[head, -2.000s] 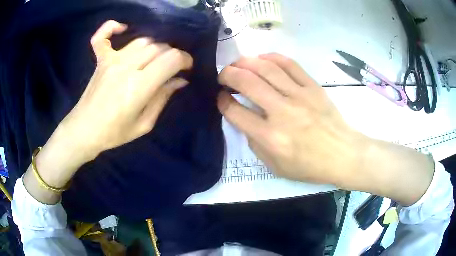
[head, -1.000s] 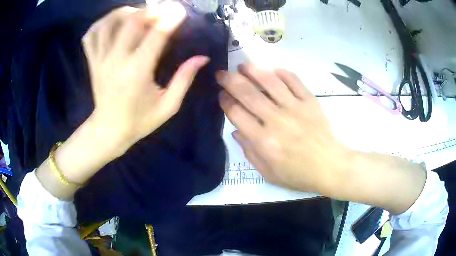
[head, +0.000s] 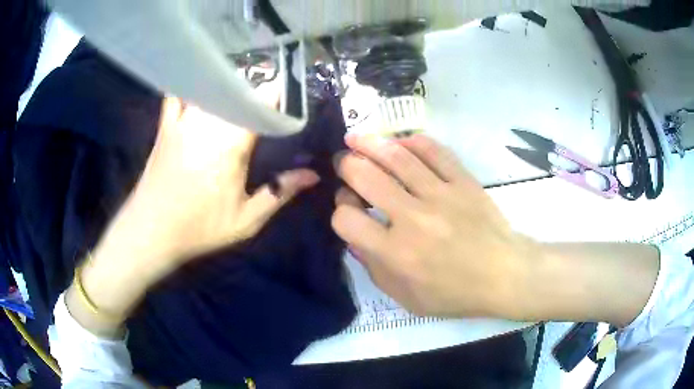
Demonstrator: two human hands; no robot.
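The dark navy garment (head: 259, 296) covers the left side of the white table, its right border running up to the presser foot area (head: 326, 74). My left hand (head: 194, 190) lies flat on the cloth, thumb spread; its fingertips are hidden behind the white sewing machine head (head: 190, 57). My right hand (head: 441, 235) has its fingertips and thumb at the cloth's right edge, just below the foot, and pinches that edge. A cream ribbed knob (head: 401, 112) sits just above my right fingers.
Pink-handled snips (head: 571, 169) lie open to the right, beside black shears (head: 639, 148). A ruler scale (head: 396, 313) runs along the table's front edge. Dark scraps (head: 517, 19) lie at the back. A dark flat object (head: 572, 346) shows at the lower right.
The view has tilted up, so the machine head now covers the top left. My left hand has gone from curled over the cloth to spread flat. My right hand stays at the cloth edge.
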